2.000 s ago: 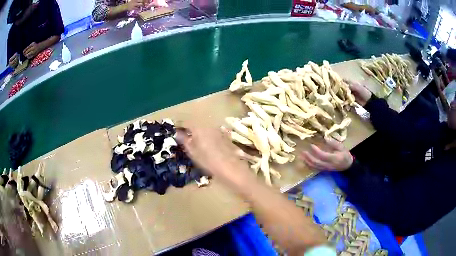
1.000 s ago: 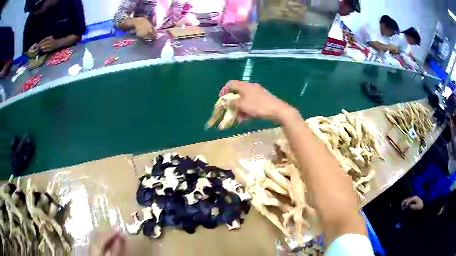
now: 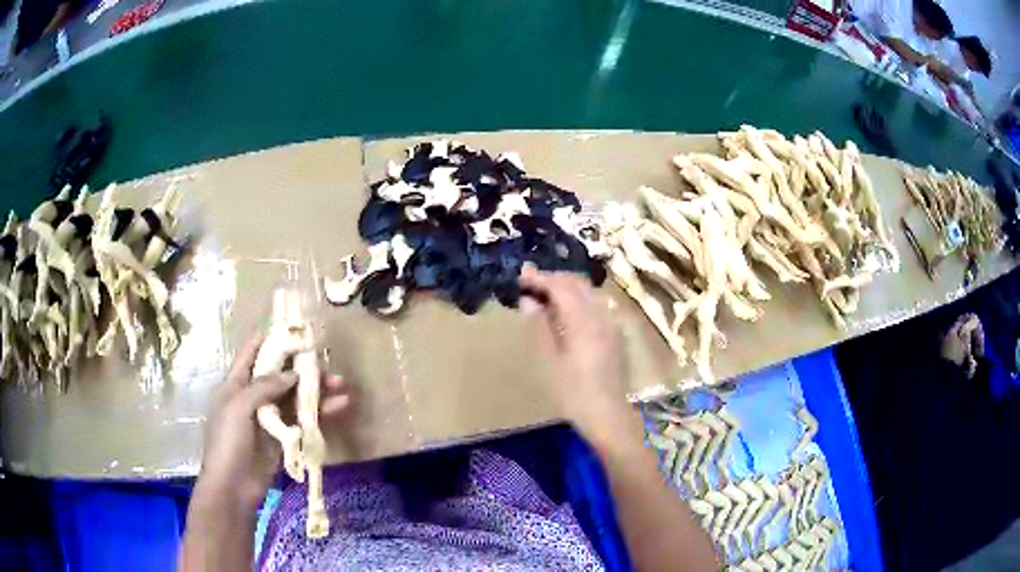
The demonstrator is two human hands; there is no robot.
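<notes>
My left hand (image 3: 252, 419) is at the lower left, closed around a beige leg pair (image 3: 300, 385). Its pale stub points up toward the belt and its feet point down over the lap. My right hand (image 3: 570, 335) is at the front right edge of the central heap of black-and-beige hip pieces (image 3: 459, 240). It is blurred, with its fingertips at the heap; whether it grips a piece cannot be told. Bare leg pairs (image 3: 727, 235) are heaped to the right. Fitted leg pairs with black bands at the hips (image 3: 112, 268) lie at the left.
Tan cardboard (image 3: 268, 212) lies under the heaps. Behind it runs the green belt (image 3: 447, 73), with dark bundles (image 3: 81, 151) on it. A blue tray (image 3: 833, 436) with zigzag rows of bent legs is at lower right. Another worker's hands (image 3: 962, 341) are at far right.
My right hand has come down from above the belt to the central heap. The leg pair is now in my left hand, raised at the table's front edge. The view has also shifted.
</notes>
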